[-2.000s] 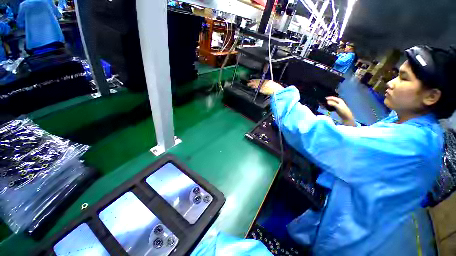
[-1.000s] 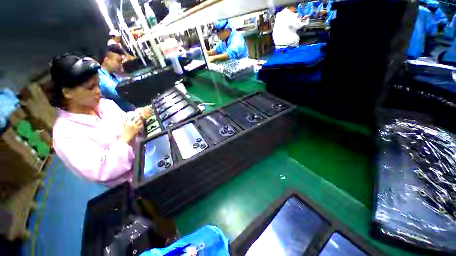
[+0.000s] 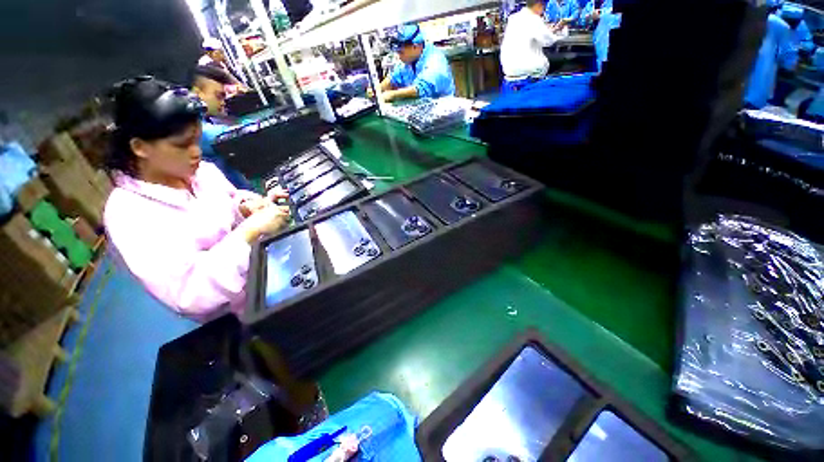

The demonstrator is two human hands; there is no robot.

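A black foam tray (image 3: pixel 562 395) lies at the bottom right of centre, cut off by the lower edge. It holds shiny phone back covers (image 3: pixel 524 397) in separate pockets, with dark lens rings at the lower edge. Neither of my hands is clearly in view. A piece of blue cloth (image 3: pixel 388 417), part of my clothing, enters at the bottom, with a dark blue strip and a small blurred pale patch; I cannot tell what these are. A pile of crinkled clear bags (image 3: pixel 723 370) with dark rings lies at the right.
A tall foam tray stack (image 3: pixel 388 289) with several covers on top stands beyond the tray. A person in pink (image 3: pixel 181 235) works behind it at the left. A black bin (image 3: pixel 185 370) with clear scraps stands at lower left. A blue stack (image 3: pixel 533 104) and a tall black stack (image 3: pixel 650 108) stand behind.
From two seconds ago, the view has swung left, from a neighbour in blue to the one in pink. Over the last second it shifts slightly; the pink-clad person's hands move a little.
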